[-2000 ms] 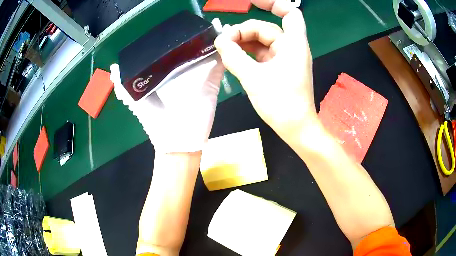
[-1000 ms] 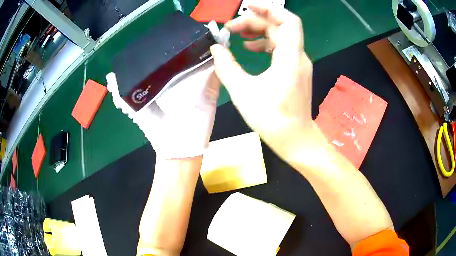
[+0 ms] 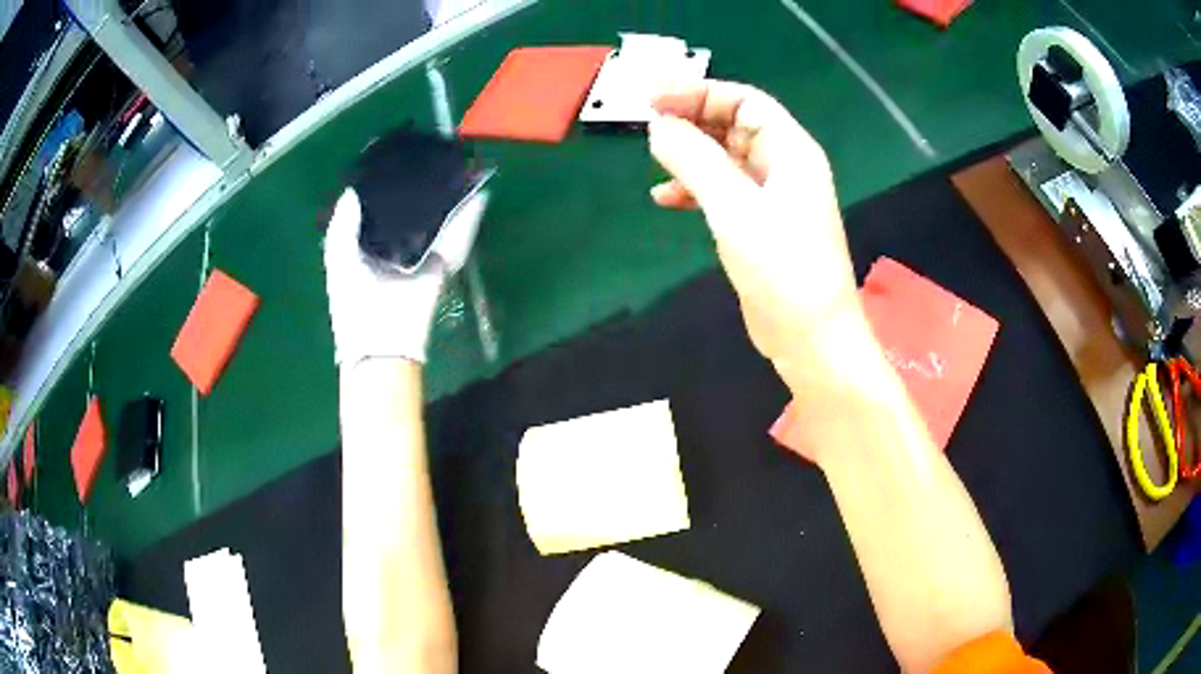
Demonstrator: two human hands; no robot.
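My gloved left hand [image 3: 391,296] holds a black set-top box [image 3: 411,195] over the green belt; box and hand are somewhat blurred. My bare right hand [image 3: 757,198] is raised over the belt, apart from the box, with thumb and index finger close together. Whether a small label is between them cannot be told. Another box [image 3: 636,90], pale underside up with dark corner spots, lies on the belt just beyond my right fingertips. Two curled label sheets, one upper [image 3: 603,477] and one lower [image 3: 645,619], lie on the black mat.
Red pads [image 3: 537,92] and a black box [image 3: 140,441] lie on the green belt. A marked red pad [image 3: 929,345] is partly under my right forearm. Tape roll [image 3: 1113,99] and yellow-handled scissors [image 3: 1151,435] are at right. White strips [image 3: 224,612] and dark plastic wrap [image 3: 50,593] are at left.
My left hand has moved the box left and away from my right hand, turning it. My right hand has shifted slightly right and down. The pale-bottomed box on the belt shows more fully.
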